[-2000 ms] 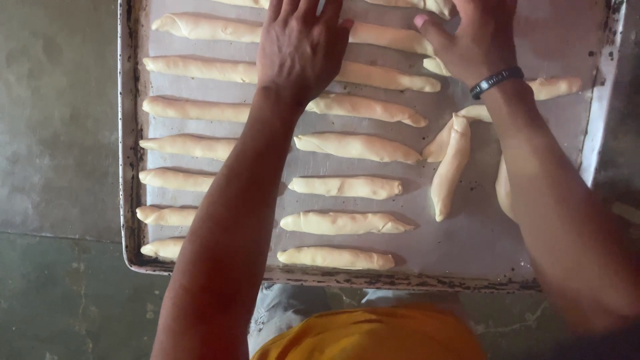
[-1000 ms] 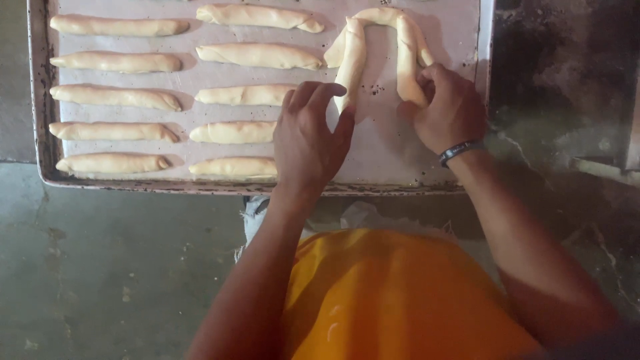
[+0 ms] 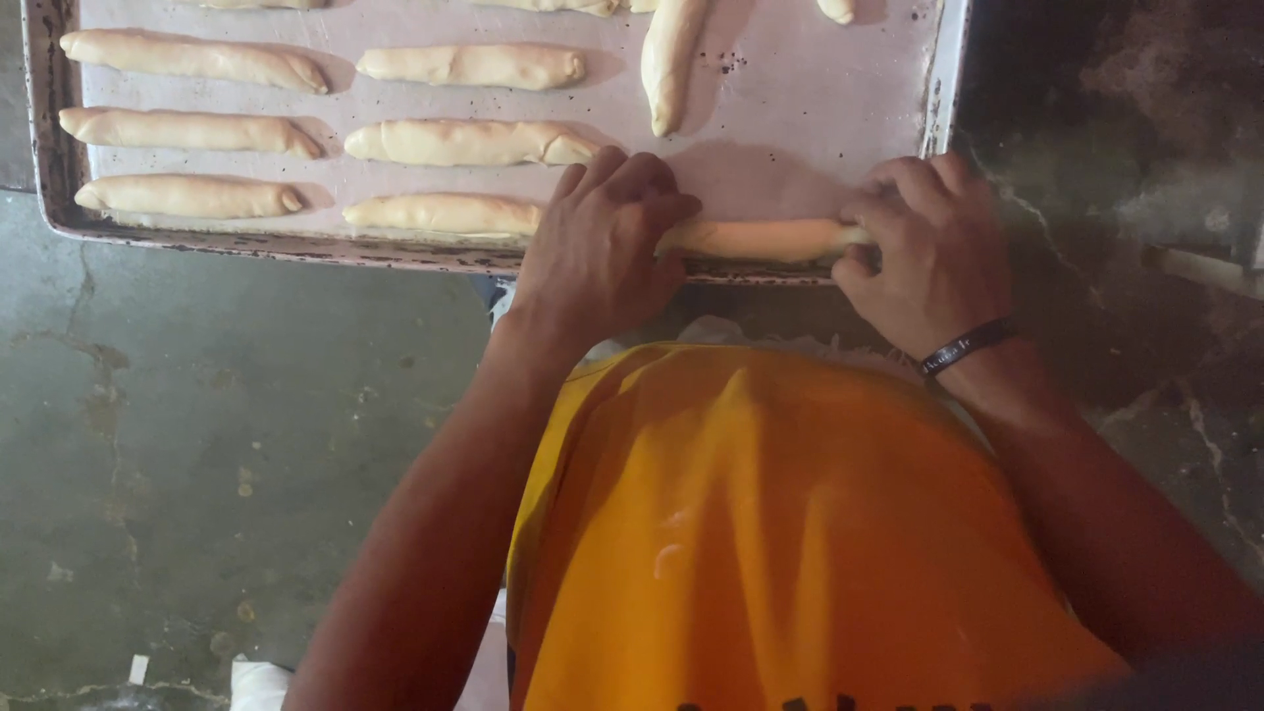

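Note:
A rolled dough stick (image 3: pixel 765 240) lies along the near edge of a metal baking tray (image 3: pixel 296 255), at its right part. My left hand (image 3: pixel 612 232) grips its left end, with the fingertips curled over it. The other end is pinched between the thumb and fingers of my right hand (image 3: pixel 913 237), which wears a dark wristband. Left of my left hand, several dough sticks lie in two columns, the nearest one (image 3: pixel 439 213) partly hidden by that hand. Another dough stick (image 3: pixel 671 69) lies nearly upright in the view, above the held one.
The tray's right rim (image 3: pixel 946 79) runs beside my right hand. A further dough end (image 3: pixel 836 10) shows at the top edge. Below the tray are the orange shirt (image 3: pixel 790 513) and a stained concrete floor (image 3: pixel 247 444). A pale flat object (image 3: pixel 1200 269) lies at the right.
Both hands have moved to the tray's near edge and hold a straight dough stick there. One second ago they were at the two hanging ends of an arched dough piece.

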